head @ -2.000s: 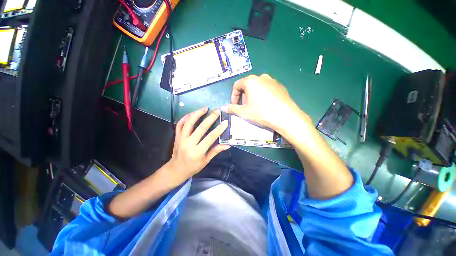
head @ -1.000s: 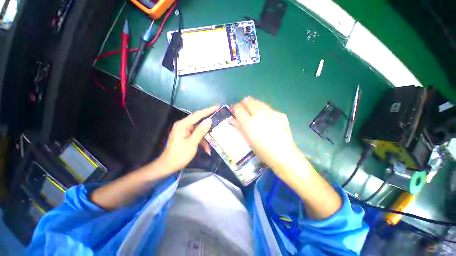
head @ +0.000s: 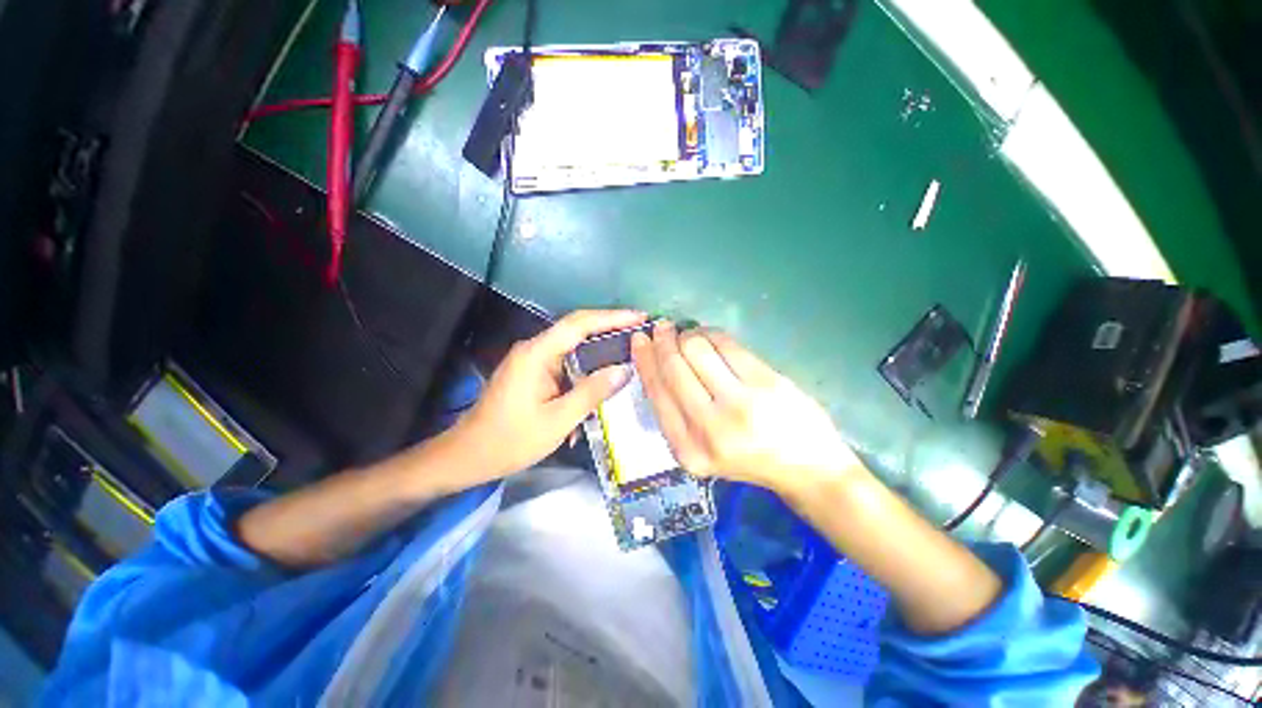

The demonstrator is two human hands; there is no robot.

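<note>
An opened smartphone (head: pixel 644 440) is held over the bench's front edge, its circuit board end pointing down toward my body. My left hand (head: pixel 533 401) grips its upper left side, thumb on the black strip at the top end. My right hand (head: pixel 720 408) has its fingertips together at the top right corner of the phone; whether they pinch a small part is hidden. A second opened smartphone (head: pixel 609 118) lies on the green mat, with a silver-white battery, a blue-green board at its right end and a black piece (head: pixel 496 116) at its left end.
Red (head: pixel 341 152) and black (head: pixel 396 111) probes lie at upper left. A black plate (head: pixel 927 356), tweezers (head: pixel 997 339) and a black box (head: pixel 1100 367) are at right. Phones in trays (head: pixel 201 429) are at lower left. A blue perforated stool (head: pixel 835 616) is below.
The held phone has turned from lying crosswise at the bench edge to nearly upright in view, its board end toward me. My left hand has shifted onto its top end. The whole view has shifted.
</note>
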